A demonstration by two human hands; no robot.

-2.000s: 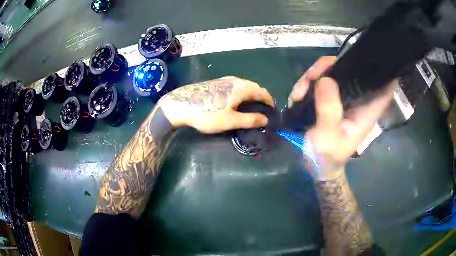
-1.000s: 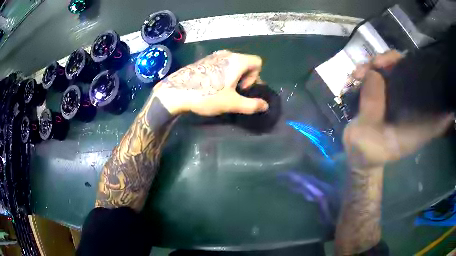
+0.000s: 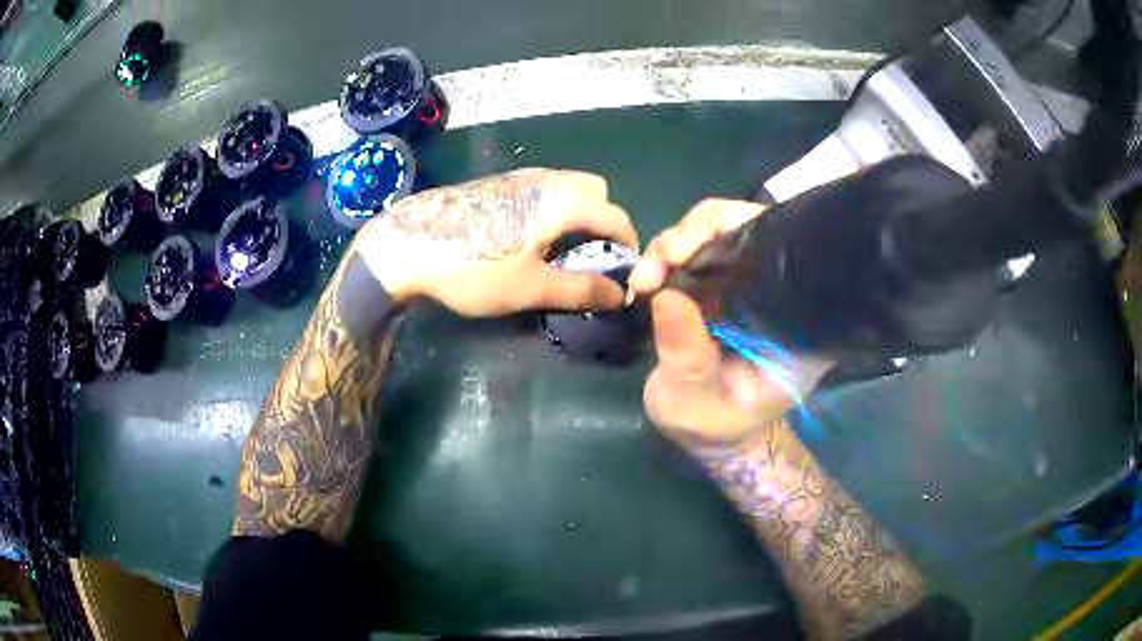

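Observation:
A round black unit [image 3: 591,336] with a bright face lies on the dark green bench in front of me. My left hand [image 3: 507,244] is around it, thumb and fingers on its rim. My right hand [image 3: 714,363] grips a thick black electric screwdriver [image 3: 852,257], held almost level. The screwdriver's narrow end and my right fingertips are at the unit's right side, close to my left thumb. The tip itself is hidden by my fingers.
Two rows of black units [image 3: 172,277] stand at the left, one glowing blue [image 3: 370,179]. Dark ridged stacks [image 3: 28,376] are at the far left. The grey-white screw feeder [image 3: 920,119] is at upper right, partly behind the screwdriver. A green-lit unit [image 3: 135,56] lies on the belt beyond the white strip.
My right hand and the screwdriver swung right to the feeder, then came back left to the unit. The unit's bright face now shows between my left fingers. The green-lit unit moved left and down.

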